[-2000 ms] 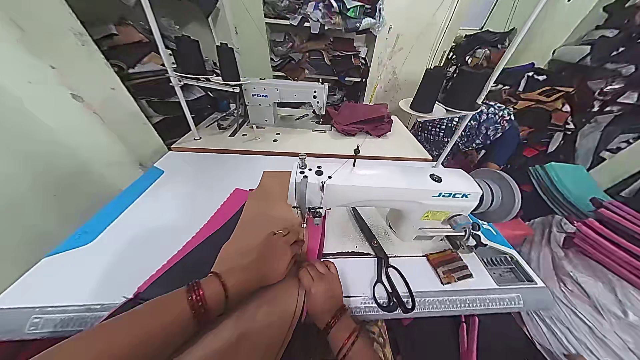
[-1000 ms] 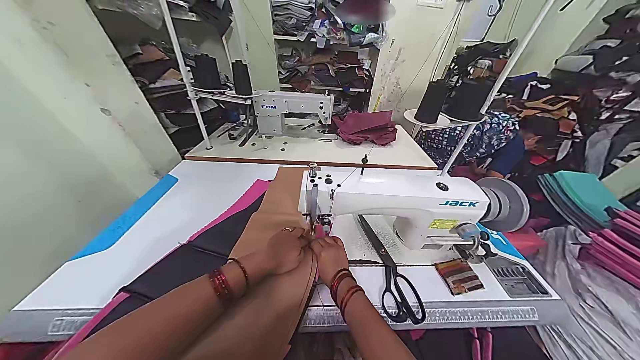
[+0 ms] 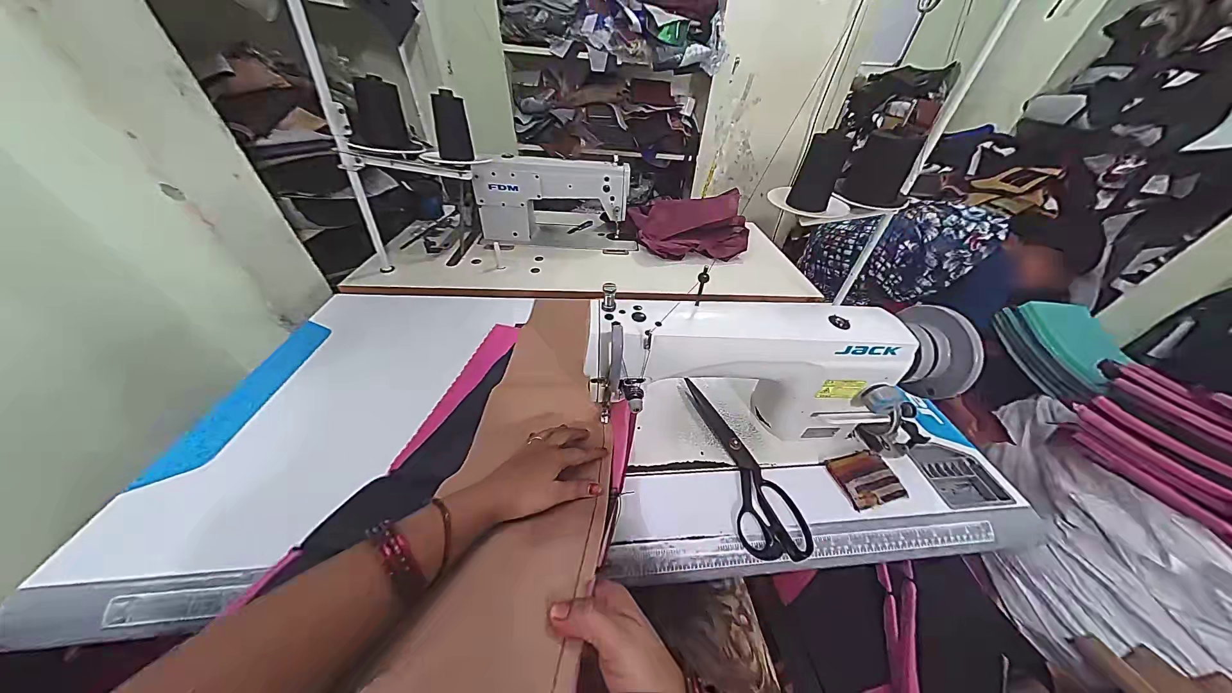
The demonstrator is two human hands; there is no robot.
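Tan fabric (image 3: pixel 520 404) runs over the white table and under the needle area of the Jack sewing machine (image 3: pixel 751 346). Black fabric with a pink layer (image 3: pixel 448 399) shows along its left side. My left hand (image 3: pixel 549 476) lies on the tan fabric just before the presser foot, fingers spread and pointing at the seam edge. Lower down, my right hand (image 3: pixel 621 635) pinches the fabric's right edge, thumb on top, the other fingers hidden beneath. Black-handled scissors (image 3: pixel 756 481) rest right of the needle, beside a small striped patch (image 3: pixel 866 480).
A second sewing machine (image 3: pixel 553 197) and maroon cloth (image 3: pixel 691 226) stand on the table behind. Thread cones (image 3: pixel 818 171) flank the white pole. At right, another person (image 3: pixel 905 250) bends near stacked teal pieces (image 3: pixel 1054 346) and pink-edged pieces (image 3: pixel 1155 443).
My right hand has moved from beside the presser foot down toward me, along the fabric's edge. My left hand remains on the tan fabric, its fingers now flatter and more spread.
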